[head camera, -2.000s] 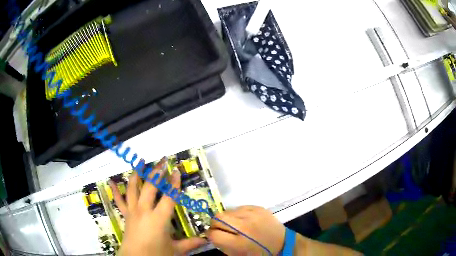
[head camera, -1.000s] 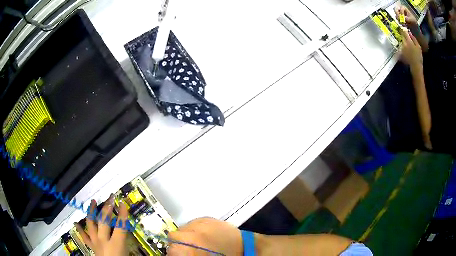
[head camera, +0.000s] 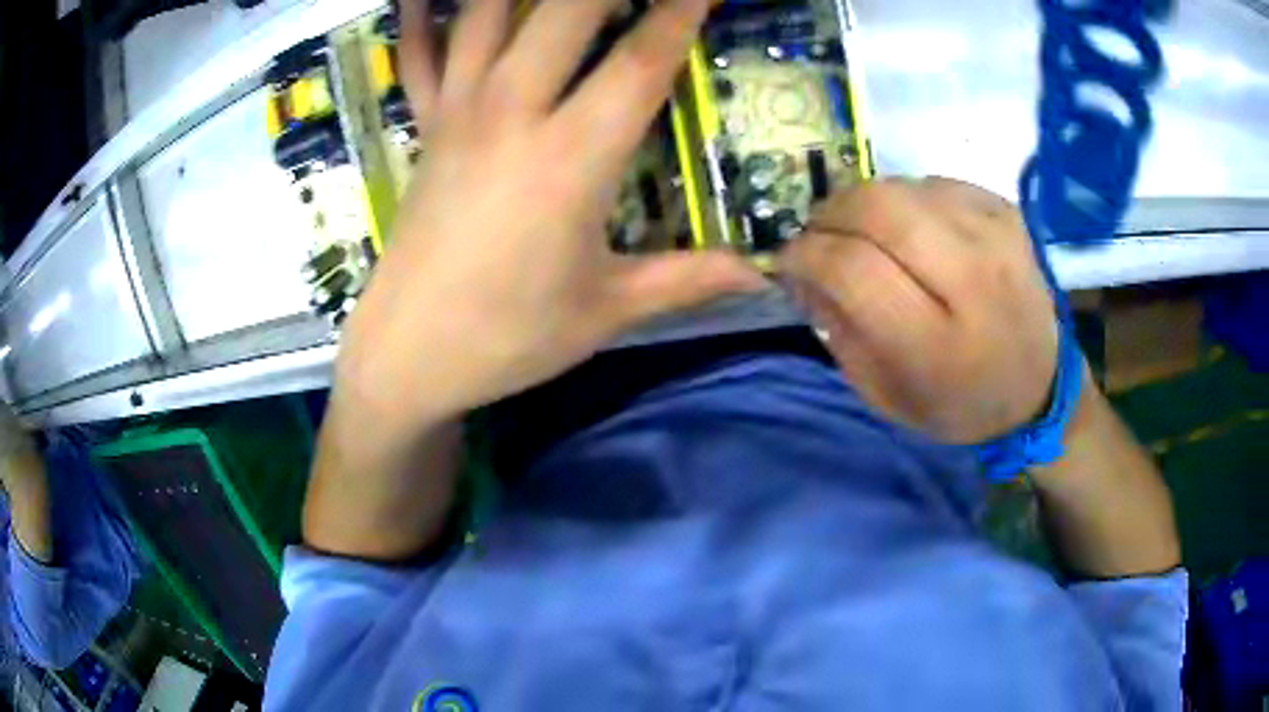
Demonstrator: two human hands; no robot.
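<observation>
Several yellow-edged circuit boards lie side by side at the front edge of the white work surface, crowded with dark, yellow and silvery parts. My left hand is spread with fingers apart over the middle boards and hides much of them; its thumb points to the near edge of the right board. My right hand has its fingers bent together at the near right corner of that board; whether something is pinched in the fingertips cannot be told. A blue wrist strap is on the right wrist, with a coiled blue cord above.
The white surface has metal rails and a front edge close to my body. A green-framed black tray stands below at the left. Another person's arm and blue sleeve show at the far left. A cardboard box is at the right.
The view has turned down toward my body; the black tote and patterned cloth are out of view. The boards appear higher and larger. Both hands remain at the boards.
</observation>
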